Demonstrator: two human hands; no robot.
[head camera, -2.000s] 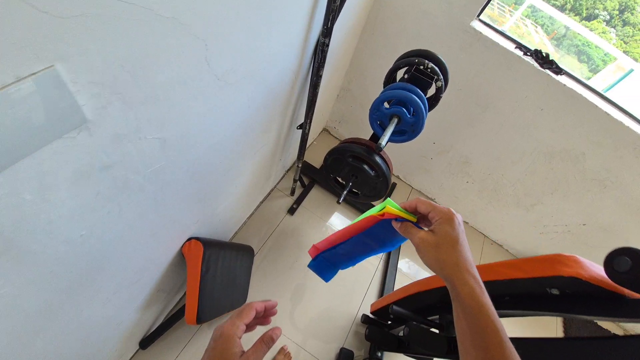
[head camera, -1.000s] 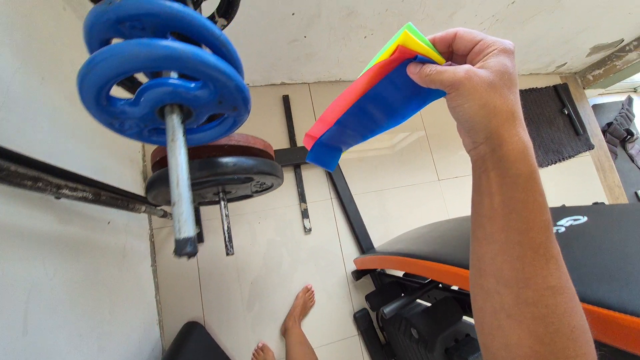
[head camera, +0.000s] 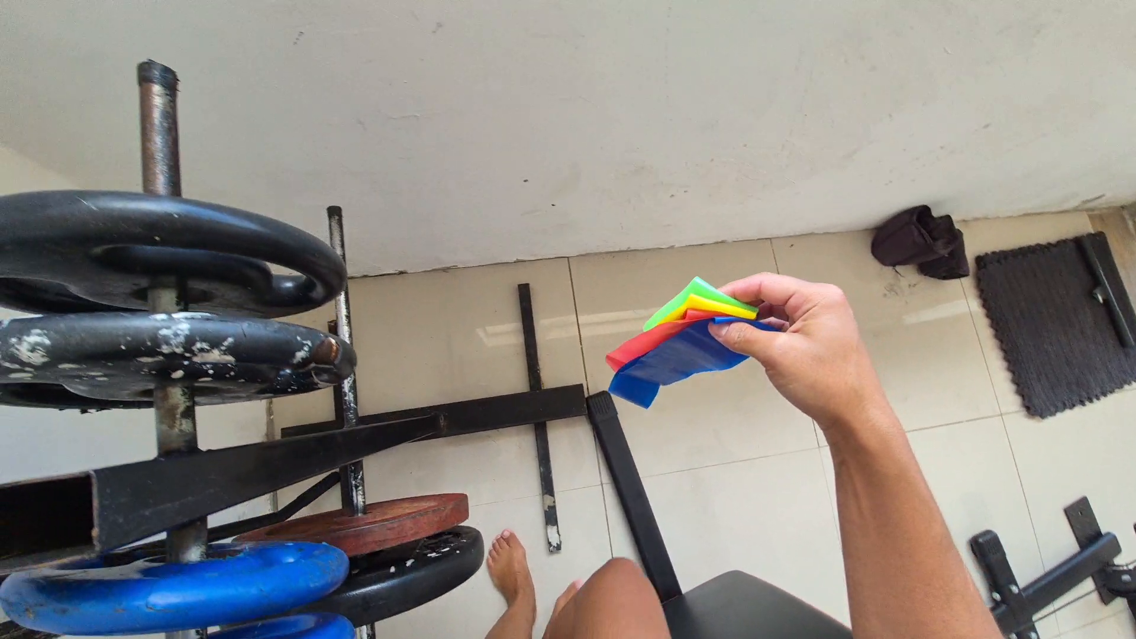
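Between the thumb and fingers of my right hand (head camera: 794, 342) are several flat elastic resistance bands (head camera: 679, 351), coloured green, yellow, red and blue. The blue band lies nearest to me, and its free end hangs down to the left. The bands are held in the air above the tiled floor, right of the weight rack. My left hand is out of the frame.
A black metal weight rack (head camera: 497, 417) on the left bears black plates (head camera: 169, 346), a blue plate (head camera: 177, 581) and a red-brown plate (head camera: 364, 524). A black padded seat (head camera: 754, 612) is below. By the wall are a dark fabric item (head camera: 919, 241) and a black mat (head camera: 1056, 328).
The view has swung a lot, with the rack now close on the left. My left hand, visible two seconds ago, has left the frame. My right hand still holds the bands.
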